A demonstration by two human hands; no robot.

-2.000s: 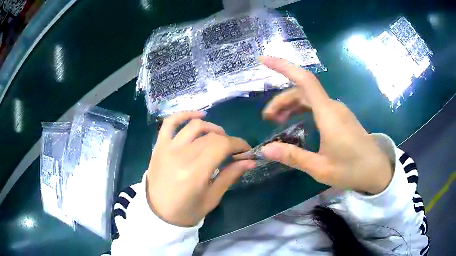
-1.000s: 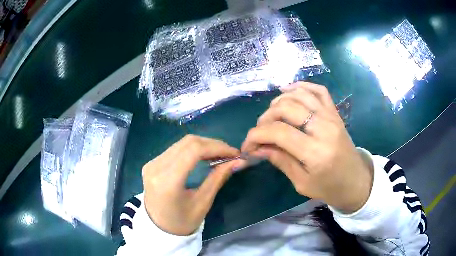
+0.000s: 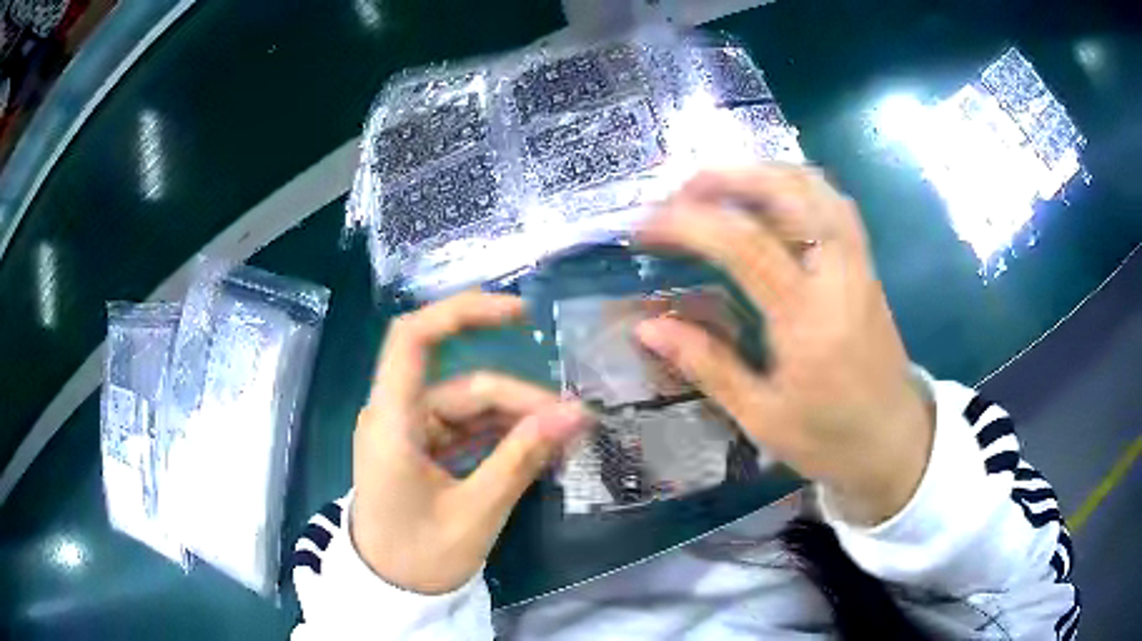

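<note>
A clear plastic bag with a patterned panel (image 3: 664,453) shows flat below and between my hands, with pale squares and dark marks. My left hand (image 3: 457,438) is at its left, thumb and index fingertips close together near the bag's left edge; whether they pinch it is unclear. My right hand (image 3: 789,326) is blurred over the bag's upper right, its thumb over the bag and its fingers curved apart above; whether it grips the bag is unclear. The main stack of bagged panels (image 3: 582,144) lies ahead of my hands.
Two larger filled clear bags (image 3: 232,420) overlap at the left. A smaller pile of bagged panels (image 3: 1002,157) lies at the right, partly white with glare. The glossy dark green surface (image 3: 526,557) has a curved front edge near my body. A yellow floor line (image 3: 1108,482) shows at the lower right.
My hands have moved apart from their joined pinch. The bagged panel, earlier seen nearly edge-on, now shows its flat face between them. The piles have not visibly moved.
</note>
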